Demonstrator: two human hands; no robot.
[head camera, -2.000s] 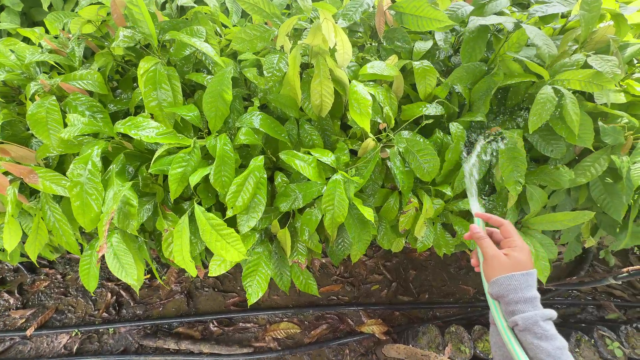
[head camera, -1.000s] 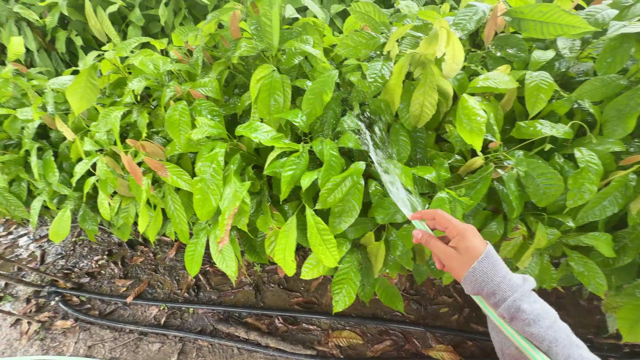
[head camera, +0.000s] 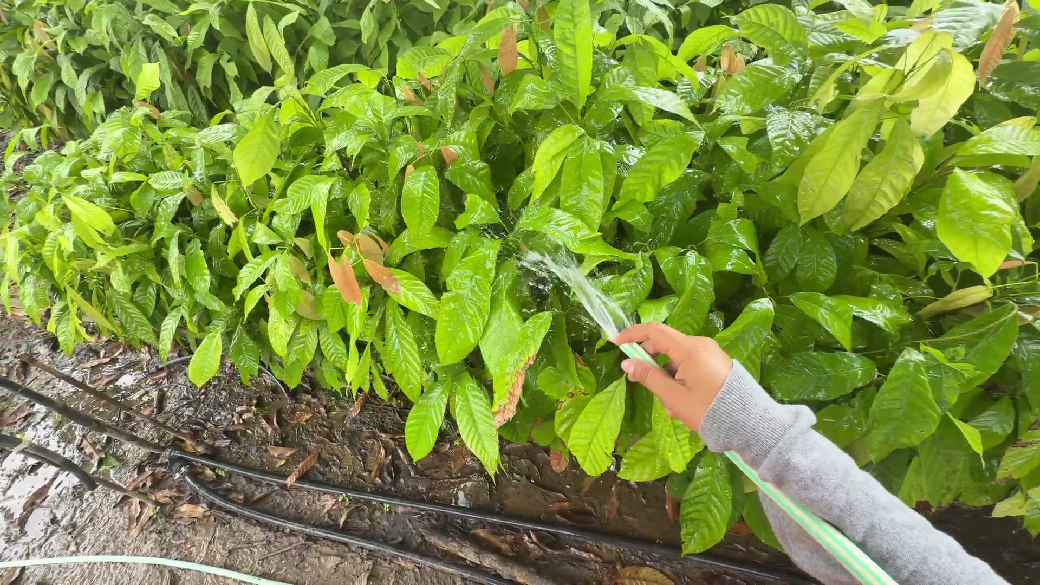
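Note:
My right hand (head camera: 678, 370), in a grey sleeve, grips the end of a pale green striped garden hose (head camera: 812, 524) in front of the plants. A finger lies at the hose mouth, and a fan of water (head camera: 581, 288) sprays up and leftward onto broad green leaves (head camera: 469, 309). The hose runs back beneath my forearm to the lower right edge. Many leaves around the spray are wet and shiny, with a few brown ones (head camera: 345, 279) among them. My left hand is out of view.
Black irrigation pipes (head camera: 422, 505) join at the lower left and run along muddy ground (head camera: 244, 431) strewn with dead leaves. A length of pale green hose (head camera: 138, 559) lies at the bottom left. Another leafy bank (head camera: 187, 57) stands behind, at the upper left.
The view has shifted left along the plants. My right hand still holds the hose; the spray now falls on foliage farther left, near the brown leaves.

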